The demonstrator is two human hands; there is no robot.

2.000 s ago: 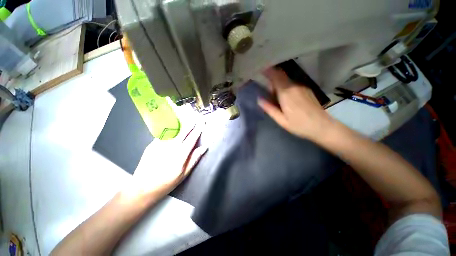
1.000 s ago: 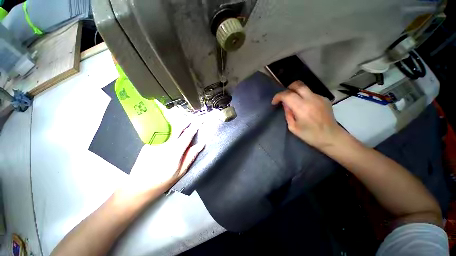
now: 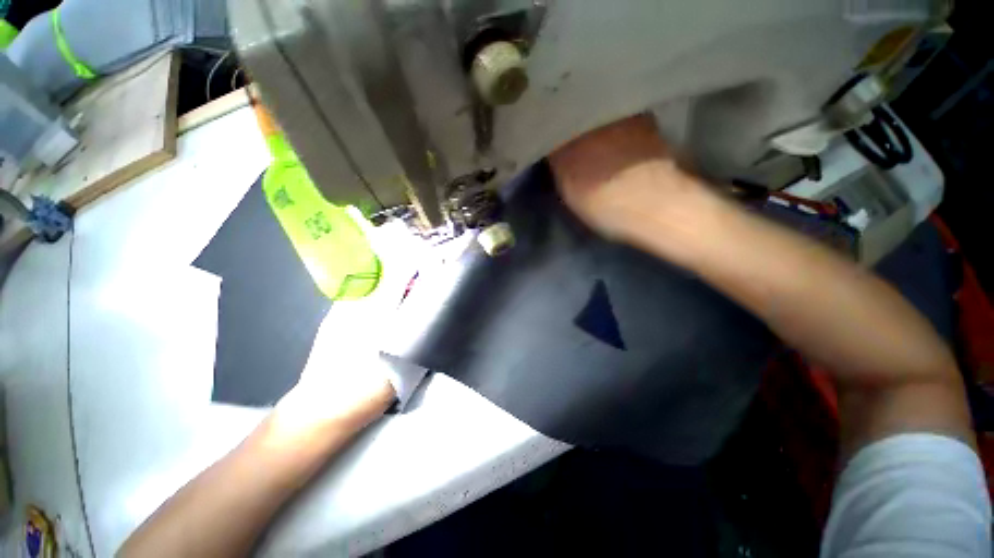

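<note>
The dark garment panel (image 3: 491, 360) lies under the sewing machine (image 3: 643, 65) and hangs over the front table edge. A small navy triangular piece (image 3: 603, 317) shows on it. My left hand (image 3: 354, 338) lies on the panel left of the needle, washed out by the lamp; its fingers are hard to make out. My right hand (image 3: 594, 164) reaches under the machine arm at the panel's far part; its fingers are hidden behind the machine head. The presser foot area (image 3: 441, 231) is brightly lit.
A lime green tag (image 3: 327, 234) hangs left of the needle. Black scissor handles (image 3: 881, 140) and a thin blue-red tool (image 3: 807, 205) lie at the right. A wooden board (image 3: 120, 136) is at the back left. An embroidered badge (image 3: 38, 534) lies at the lower left.
My right hand has moved away from me, in under the machine arm. The panel has turned and shifted, and the triangular piece now shows. My left hand stays left of the needle.
</note>
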